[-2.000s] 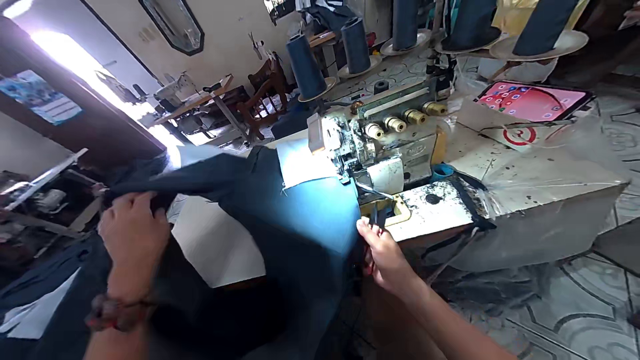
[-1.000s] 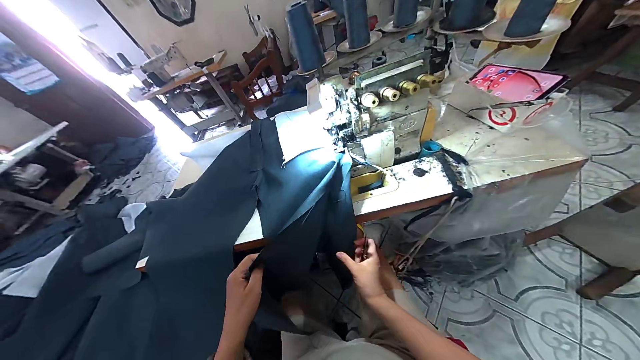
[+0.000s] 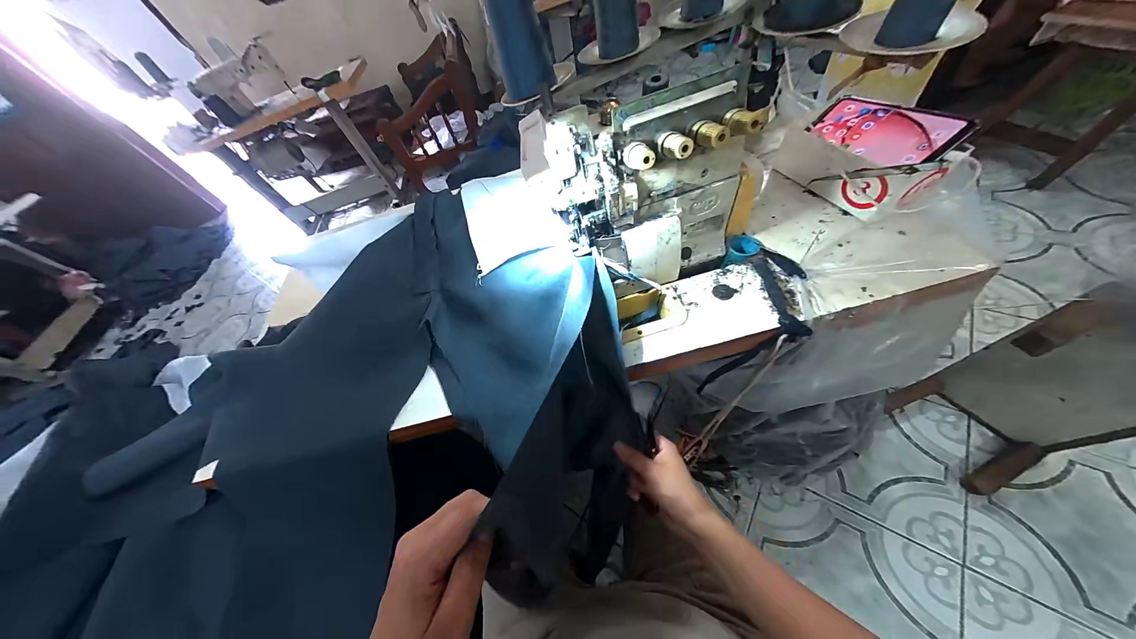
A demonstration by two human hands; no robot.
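A dark blue fabric garment (image 3: 311,426) drapes over the front of the sewing table, its upper part lit beneath the head of an overlock sewing machine (image 3: 657,169). A white fabric piece (image 3: 510,222) lies on it beside the needle area. My left hand (image 3: 439,564) pinches the edge of a hanging dark panel near my lap. Farther right, my right hand (image 3: 661,479) grips the other edge of that panel below the table's front edge; something dark is at its fingers, too hidden to name.
Blue thread cones (image 3: 617,31) stand behind the machine. A tablet (image 3: 887,133) rests on a plastic-wrapped box at the table's right. A wooden stool (image 3: 1047,373) stands at the right. Other sewing machines (image 3: 248,84) and a wooden chair (image 3: 435,115) are behind, left.
My left hand has come from the far left of the fabric to its lower front edge. My right hand has moved down from beside the machine bed to below the table edge.
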